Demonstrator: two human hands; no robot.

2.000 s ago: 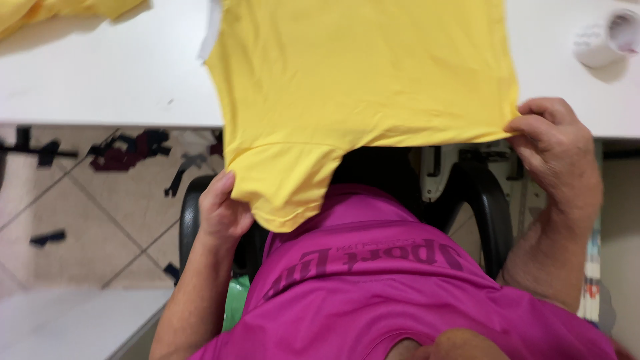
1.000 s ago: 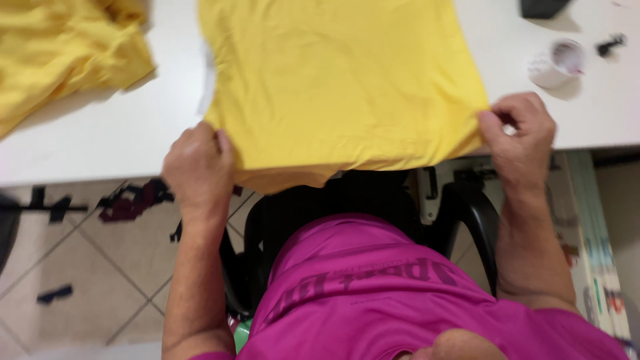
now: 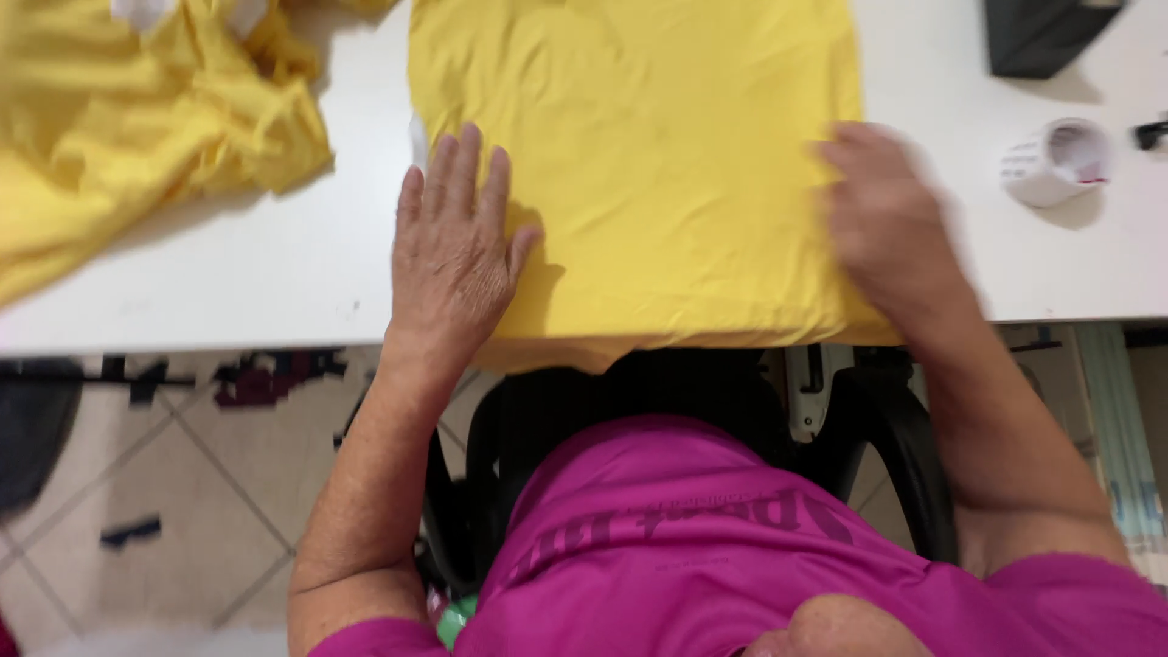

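A yellow fabric garment (image 3: 657,182) lies spread over the white table (image 3: 228,283), its lower edge hanging a little over the front edge. My left hand (image 3: 461,246) rests palm down on the garment's left side, fingers apart and holding nothing. At the garment's right side is my right hand (image 3: 890,214), blurred; its fingers look bent, and I cannot tell whether they grip the cloth. The garment's upper part runs out of view.
A crumpled heap of yellow fabric (image 3: 182,128) lies at the left. To the right stand a white roll or cup (image 3: 1058,164), a dark container (image 3: 1045,32) and a small black object (image 3: 1152,135). A black chair armrest (image 3: 899,438) is below the table, with dark scraps (image 3: 274,376) on the tiled floor.
The garment, earlier held up by its lower edge in both hands, now lies on the table. My left hand has let go and lies flat; my right hand has moved up along the side.
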